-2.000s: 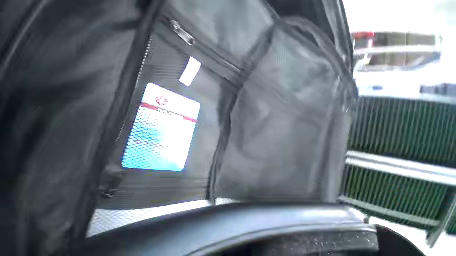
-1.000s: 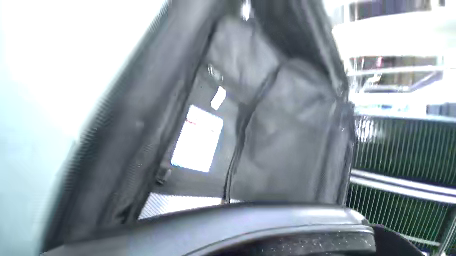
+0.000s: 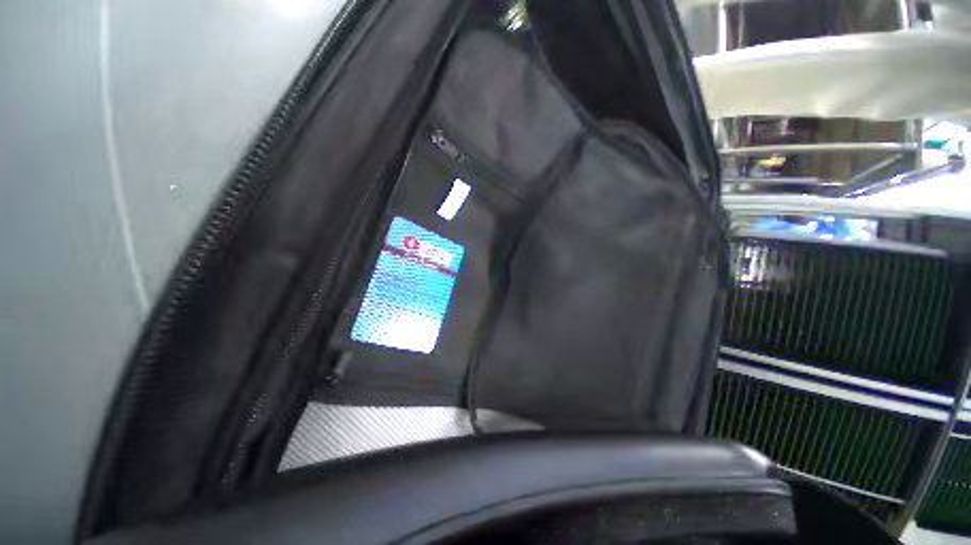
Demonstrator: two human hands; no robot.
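An open black zip case (image 3: 575, 287) fills the middle of the head view, its toothed zipper edge (image 3: 229, 202) running down its left side. Inside, a blue-white card (image 3: 408, 285) with a red mark lies behind dark mesh. A small white tag (image 3: 454, 199) is above it, and a metal zip pull (image 3: 446, 145) above that. A pale panel (image 3: 373, 431) shows at the case's lower end. Neither my left hand nor my right hand is in view.
A smooth black curved edge (image 3: 511, 479) covers the bottom of the view. At the right are racks of dark green ribbed panels (image 3: 830, 303) with metal rails. A pale rolled shape (image 3: 830, 77) is at the upper right. A grey surface (image 3: 64, 266) lies at the left.
The case first shifted right and appeared smaller, uncovering the surface at the left. Since then it has moved slightly left in view, and the card and zipper look sharper.
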